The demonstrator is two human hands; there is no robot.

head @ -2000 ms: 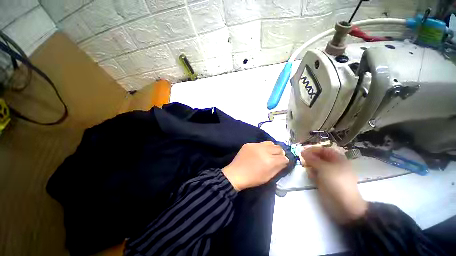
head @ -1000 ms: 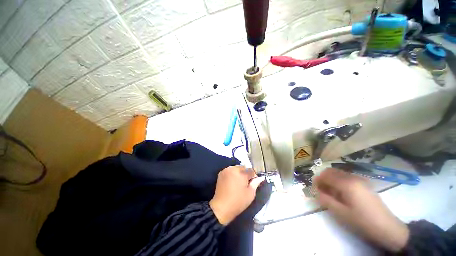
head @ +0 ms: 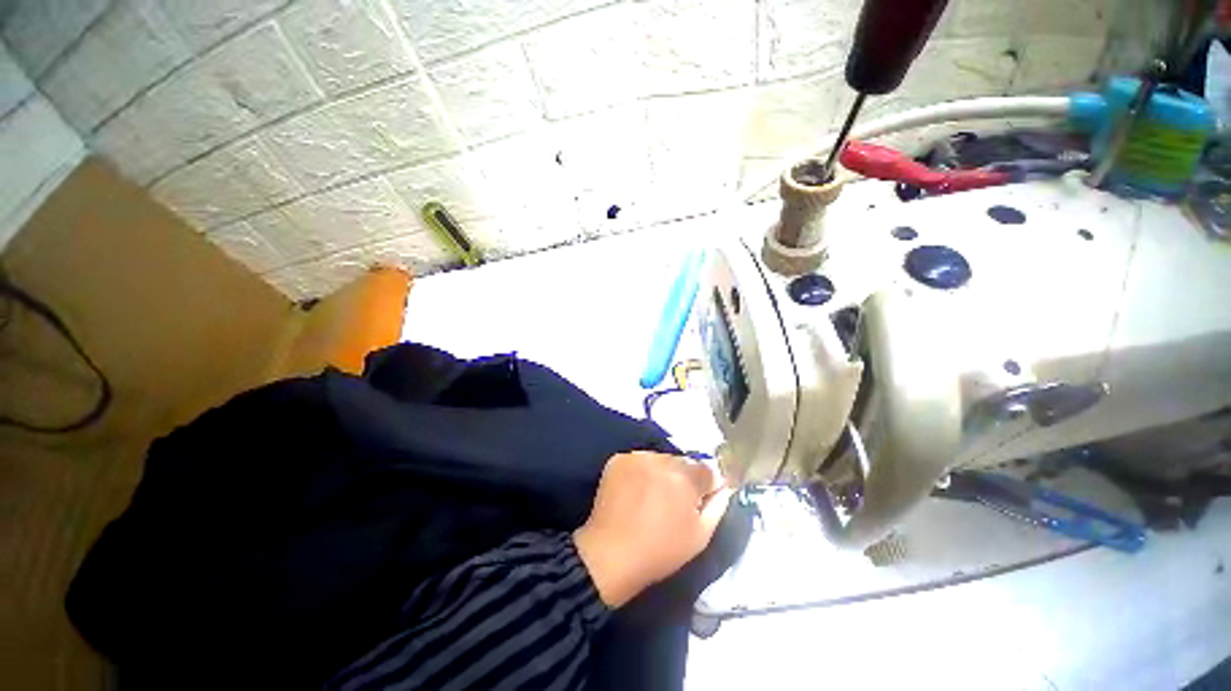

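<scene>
A large bunched dark garment point(head: 365, 500) lies on the white table left of the sewing machine head point(head: 797, 378). My left hand point(head: 651, 524), in a striped sleeve, holds the garment's right edge close to the needle area. The fingertips pinch a small pale piece point(head: 721, 502) there. The needle area point(head: 790, 502) is brightly lit and partly hidden by the machine head, so the needle cannot be made out. My right hand is not in view.
Snips with a blue handle point(head: 1087, 520) lie on the bed under the arm. A light-blue tool point(head: 675, 317) lies behind the head. A dark red handle point(head: 894, 43) stands on top, near a red-handled piece point(head: 918, 169). A brown board point(head: 176, 270) is at left.
My right hand was near the needle, then right of it, and is now out of the picture. My left hand stays on the garment edge. The camera view has shifted.
</scene>
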